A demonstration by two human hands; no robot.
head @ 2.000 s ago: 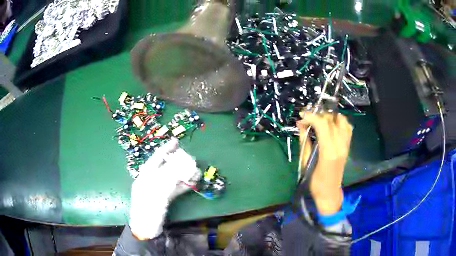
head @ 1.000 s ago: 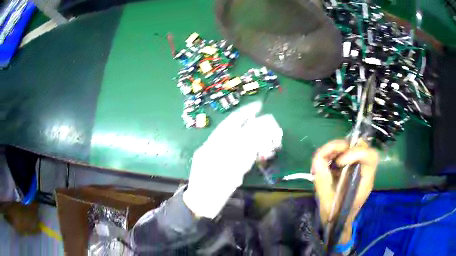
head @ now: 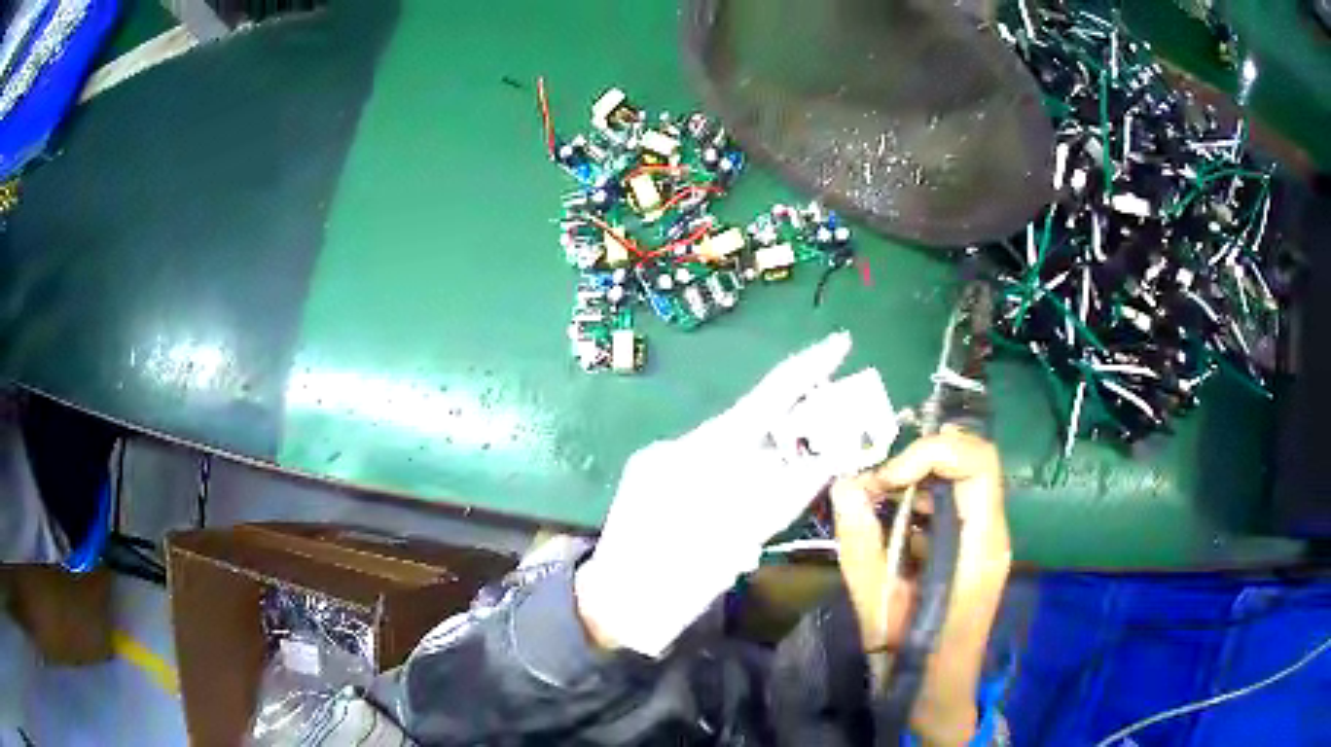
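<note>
My left hand [head: 715, 504], in a white glove, is shut on a small white plastic housing [head: 847, 423] near the bench's front edge. Small dark spots show on the housing. My bare right hand [head: 934, 511] grips a dark soldering iron [head: 961, 358] with a pale tube along it, just right of the housing. Whether the tip touches anything is unclear. A white wire [head: 800, 546] shows below my left hand. A cluster of circuit boards [head: 642, 234] with yellow transformers and red wires lies on the green bench [head: 453, 292], beyond my left hand.
A grey-brown fume hood [head: 905, 132] stands at the back. A heap of black parts with green and white wires [head: 1153, 248] lies at the right. A brown cardboard box [head: 234, 613] with clear plastic bags is below the bench edge. Blue surfaces [head: 1168, 657] are at the lower right.
The view has shifted towards the left of the bench. A white housing now shows at my left fingers. The iron has moved from over the black heap to beside my left hand.
</note>
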